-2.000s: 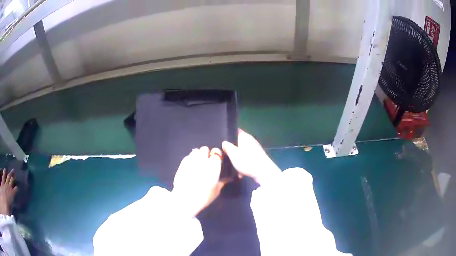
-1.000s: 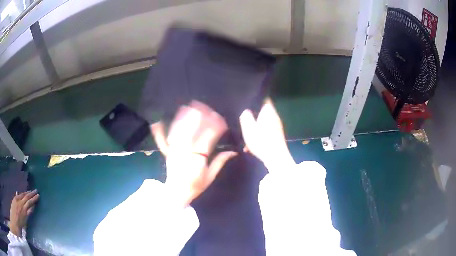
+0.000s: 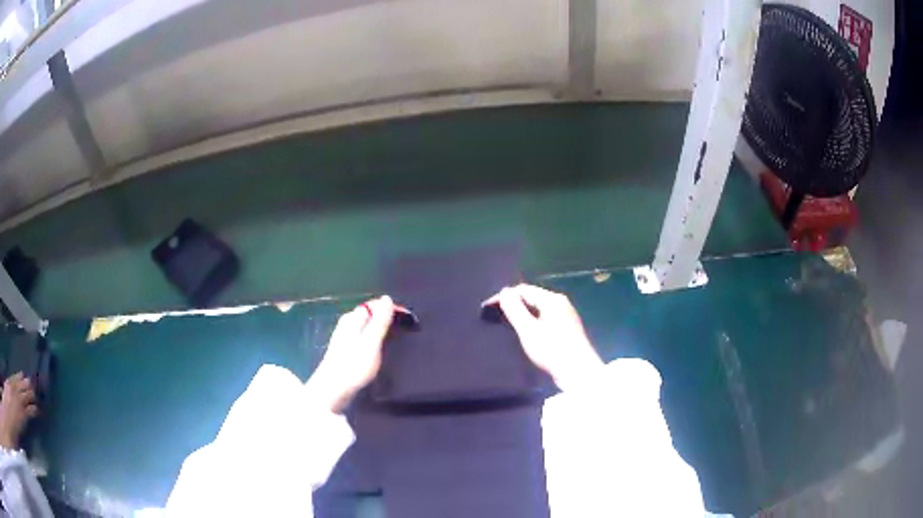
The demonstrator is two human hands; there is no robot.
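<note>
A black box blank (image 3: 455, 354) lies in front of me on the stack of blanks (image 3: 455, 460), its far end reaching over the bench edge. My left hand (image 3: 356, 344) grips its left side, fingers on a small dark flap. My right hand (image 3: 541, 329) grips its right side the same way. The blank is slightly blurred, with a dark raised or shadowed line across its near end. A small black folded tray (image 3: 197, 263) sits on the green conveyor belt at the left.
A white post (image 3: 698, 152) is bolted at the bench edge on the right, with a black fan (image 3: 807, 101) and red box (image 3: 820, 218) behind it. Another person's hand (image 3: 15, 407) is at the far left, by dark pieces. A pale guard wall (image 3: 354, 61) runs behind the belt.
The blank that was lifted and tilted over the belt is now low and level in front of me. My hands have moved apart to its two sides. The folded tray has shifted left.
</note>
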